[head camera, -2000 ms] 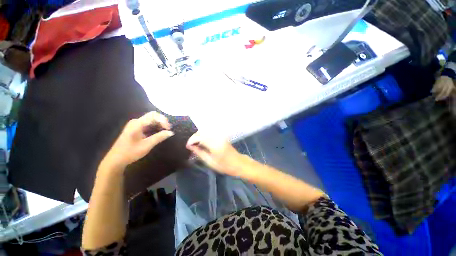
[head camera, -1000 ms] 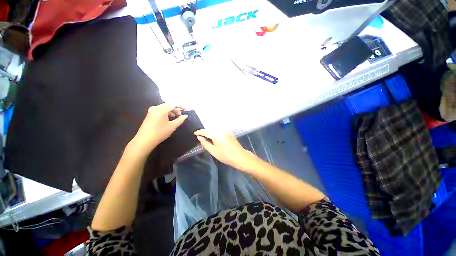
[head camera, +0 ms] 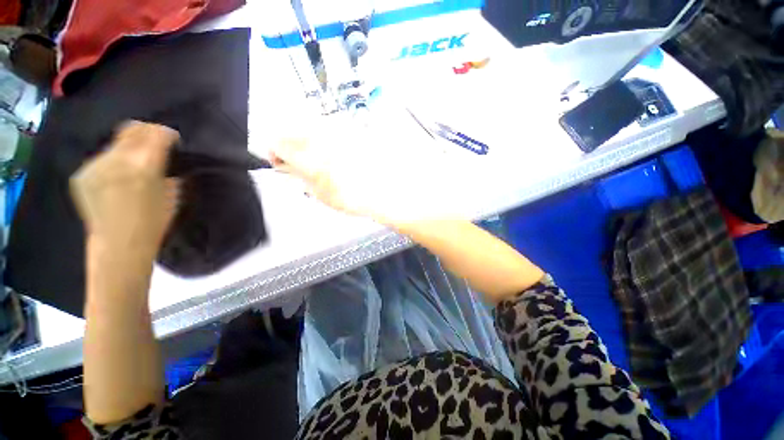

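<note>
The dark garment panel [head camera: 215, 219] lies left of the needle, bunched and lifted off the table's front edge. My left hand [head camera: 129, 176] is blurred and closed on the panel at its left part. My right hand [head camera: 314, 176] pinches a narrow dark end of the cloth below the needle; glare washes out part of the hand. The presser foot and needle [head camera: 348, 99] stand behind my right hand, apart from the cloth. The sewing machine [head camera: 430, 47] shows its lettering at the back.
Thread snips [head camera: 462, 137] lie right of the needle. A black phone-like rectangle [head camera: 603, 116] lies at the table's right end. Red cloth [head camera: 129, 26] is heaped at the back left. Plaid pieces [head camera: 683, 284] lie on blue bins at right. A translucent plastic sheet [head camera: 344, 322] hangs below the table edge.
My left hand has moved left and up, pulling the panel with it and bunching it. My right hand has moved up and left with the cloth end. The panel has left the table's front edge.
</note>
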